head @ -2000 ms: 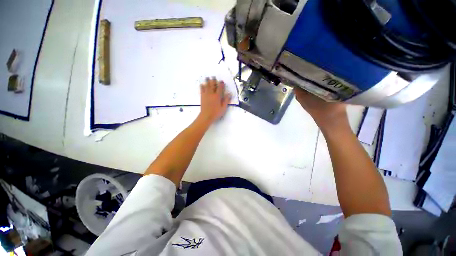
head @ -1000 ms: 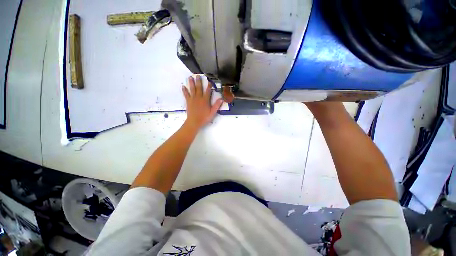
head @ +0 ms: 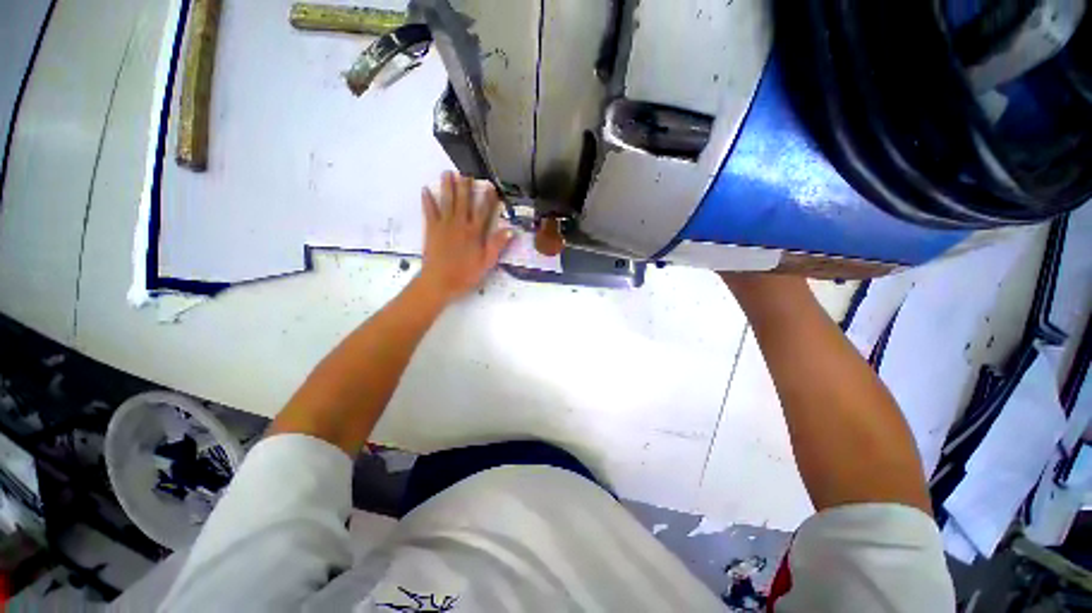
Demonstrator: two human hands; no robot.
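The cutting machine [head: 742,156], with its blue and silver motor housing, fills the upper right and centre. Its base plate [head: 587,266] shows in part below the housing, at the lay's front edge. The fabric lay has white marker paper [head: 287,180] on top and a dark cloth edge. My left hand [head: 459,237] lies flat on the paper with fingers apart, just left of the base plate. My right hand is hidden behind the motor housing; only the wrist and forearm show, so its grip cannot be seen. The blade and cut line are hidden.
Two yellowish-brown weights lie on the paper, one upright in view [head: 198,90] and one across [head: 347,18]. White-topped cut stacks [head: 922,347] lie at right. A white bucket of scraps [head: 120,461] stands below the table edge [head: 479,425] at lower left. Thick black cable coils [head: 838,120] hang on the motor.
The machine has moved left and turned, its housing now covering more of the lay and most of the base plate. My left hand remains on the paper, left of the plate. The view has shifted.
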